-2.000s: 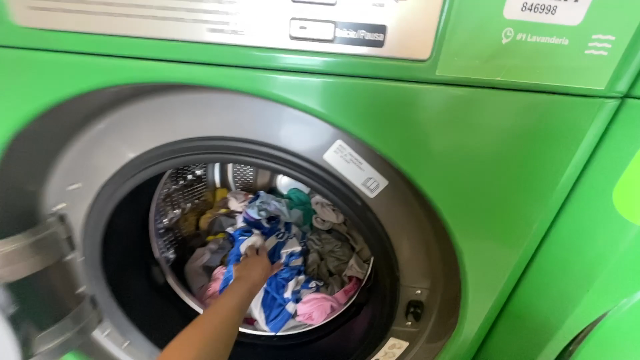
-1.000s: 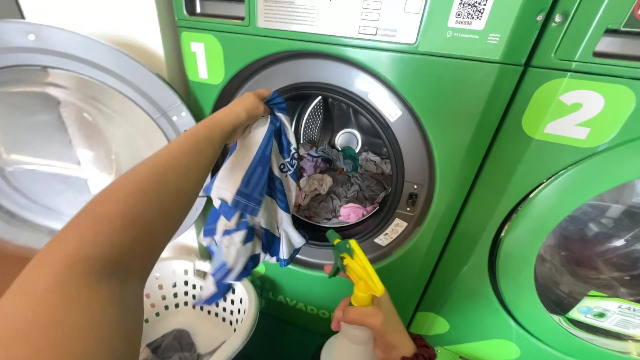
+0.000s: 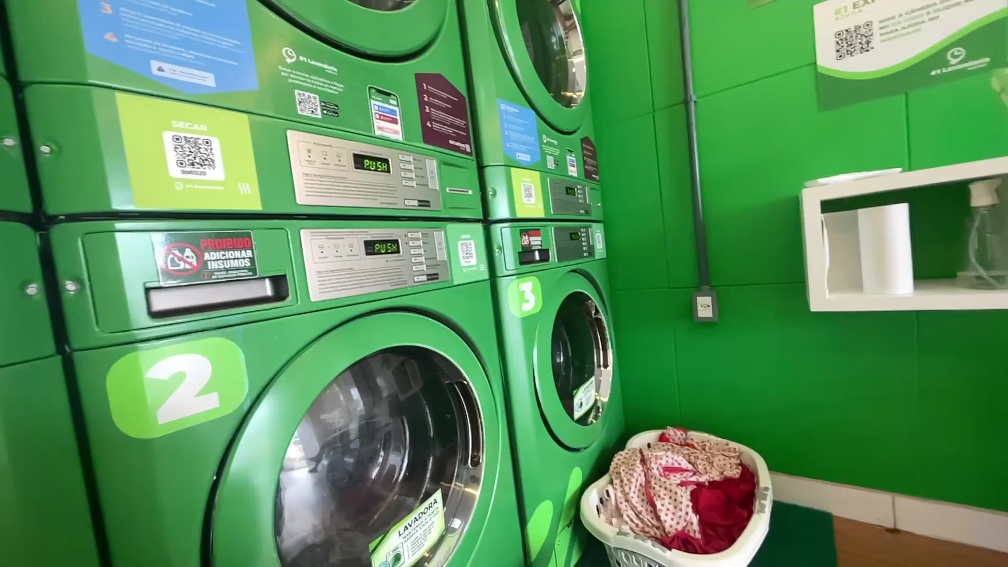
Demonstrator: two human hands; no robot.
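Neither of my hands shows in the head view now, so what they hold is hidden. A green front-loading washing machine marked 2 [image 3: 189,378] stands nearest, its round glass door [image 3: 370,465] closed. Beyond it is a second green washer marked 3 [image 3: 524,296], also with its door closed [image 3: 575,358]. At its foot stands a white plastic laundry basket [image 3: 756,543], heaped with a dotted pink-and-white cloth [image 3: 654,488] and a crimson cloth [image 3: 720,508].
Green dryers [image 3: 354,79] are stacked above the washers. A white wall shelf [image 3: 906,302] holds a white paper roll [image 3: 886,248] and a clear pump bottle [image 3: 984,236]. A grey conduit [image 3: 693,142] runs down the green wall to an outlet box [image 3: 705,305].
The view has swung far away from washer 1. My hands, the blue-and-white striped garment and the yellow-and-green spray bottle have left the frame.
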